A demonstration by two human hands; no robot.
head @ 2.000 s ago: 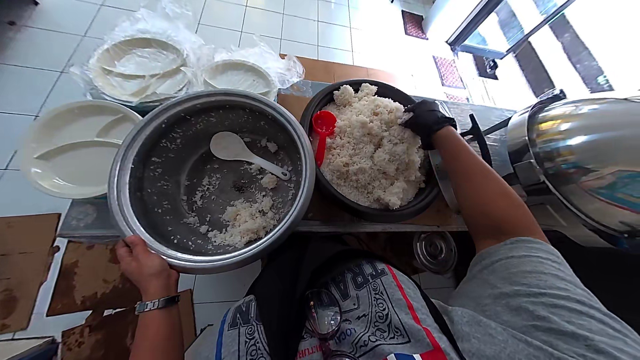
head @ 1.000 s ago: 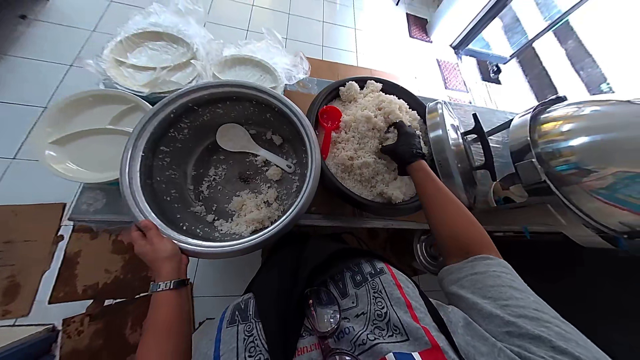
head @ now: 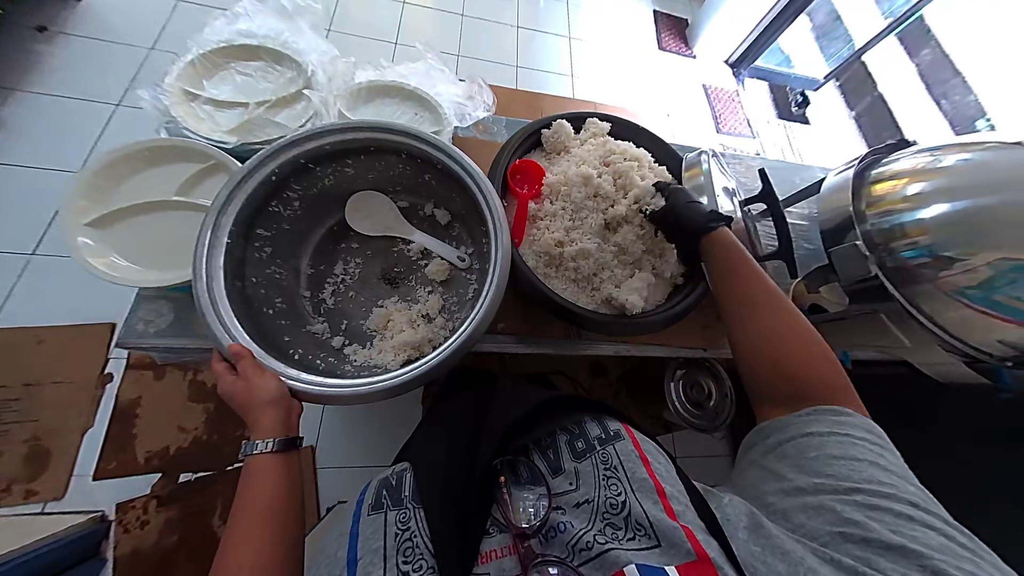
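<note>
My bare left hand (head: 258, 390) grips the lower left rim of a large metal pot (head: 352, 392). Inside the pot lie a white rice paddle (head: 380, 214) and a small heap of cooked rice (head: 400, 330), with grains stuck to the wall. To its right stands a dark round pot (head: 576, 318) heaped with white rice (head: 596, 216). A red plastic scoop (head: 526, 180) rests at the left side of that rice. My right hand (head: 684, 218), in a black glove, touches the right edge of the heap; its fingertips are partly hidden, and whether it holds rice is unclear.
A divided cream plate (head: 144, 212) lies left of the metal pot. Behind are plastic-wrapped plates (head: 240, 80). A metal lid with a black handle (head: 720, 196) leans right of the rice pot, near a large shiny metal vessel (head: 952, 240). Cardboard sheets (head: 48, 408) cover floor tiles.
Between the two earlier frames my gloved right hand moved inward over the rice; now it is back at the heap's right edge. My left hand stays on the metal pot's rim.
</note>
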